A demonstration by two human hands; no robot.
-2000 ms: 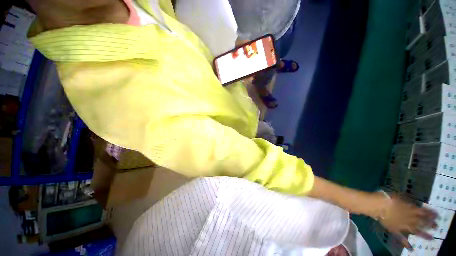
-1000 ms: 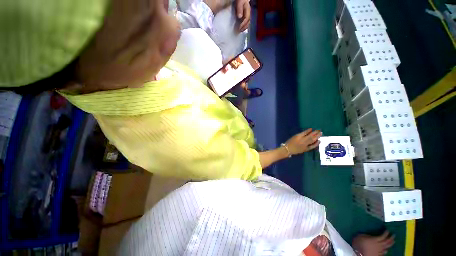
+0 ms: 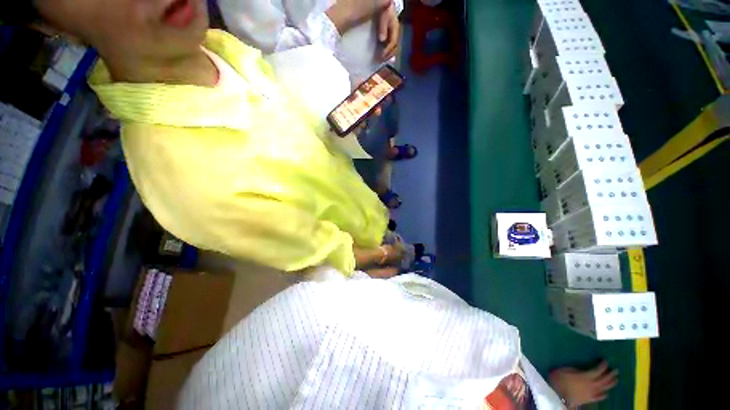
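Note:
My left hand (image 3: 586, 384) is small at the bottom right edge, partly cut off. Its fingers are apart over the green bench (image 3: 500, 176), and it holds nothing that I can see. My right hand is out of view. A long row of white retail boxes (image 3: 596, 164) with small icons stands on the bench. Two more groups of white boxes (image 3: 626, 315) stand between the row and my hand. One box with a dark-blue watch picture (image 3: 523, 235) lies face up beside the row.
A person in yellow (image 3: 248, 160) stands close on the left, holding a lit smartphone (image 3: 366, 99) and white paper. Another person in white (image 3: 352, 32) is behind. A brown carton (image 3: 192, 312), blue racks (image 3: 48, 152), a red stool (image 3: 432, 36) and a yellow-marked post (image 3: 692, 140) also show.
The person in yellow has drawn their hand back from the watch-picture box, which stays on the bench. My left hand has shifted slightly left in view. The view has moved a little.

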